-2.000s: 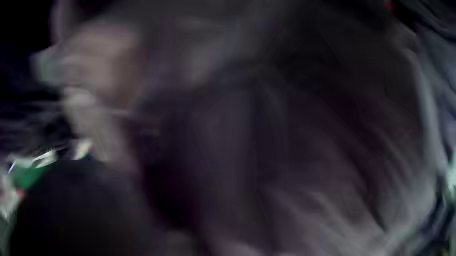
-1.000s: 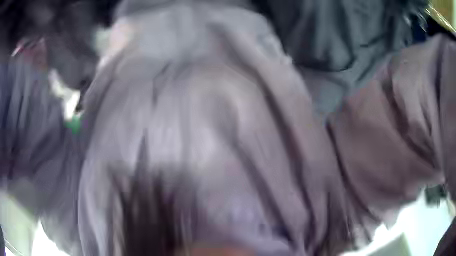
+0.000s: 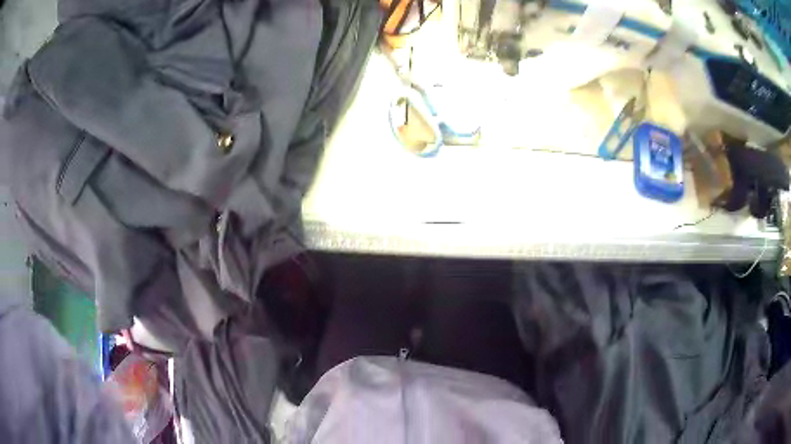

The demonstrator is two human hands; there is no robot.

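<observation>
No hand shows; a purplish-grey sleeve (image 3: 43, 381) at the lower left and a bit of sleeve at the lower right edge are visible. A white sewing machine table (image 3: 520, 195) lies in front of me, overexposed. Scissors (image 3: 418, 126) with pale and blue finger loops lie on it left of centre. A bright blue plastic container (image 3: 659, 162) with a label lies at the right, beside a blue loop (image 3: 618, 130). A dark grey garment (image 3: 173, 130) with brass-coloured buttons is heaped at the left.
The sewing machine's dark control panel (image 3: 749, 94) is at the upper right, with a cardboard box (image 3: 713, 165) and dark fabric pieces (image 3: 753, 178) below. Orange loops (image 3: 399, 22) are behind the scissors. Dark grey fabric (image 3: 646, 347) hangs below the table edge. A reddish plastic bag (image 3: 139, 390) is lower left.
The earlier views were blurred and mostly filled with clothing. Now the table, machine and garment heap are in view, and my clothed front shows only at the bottom.
</observation>
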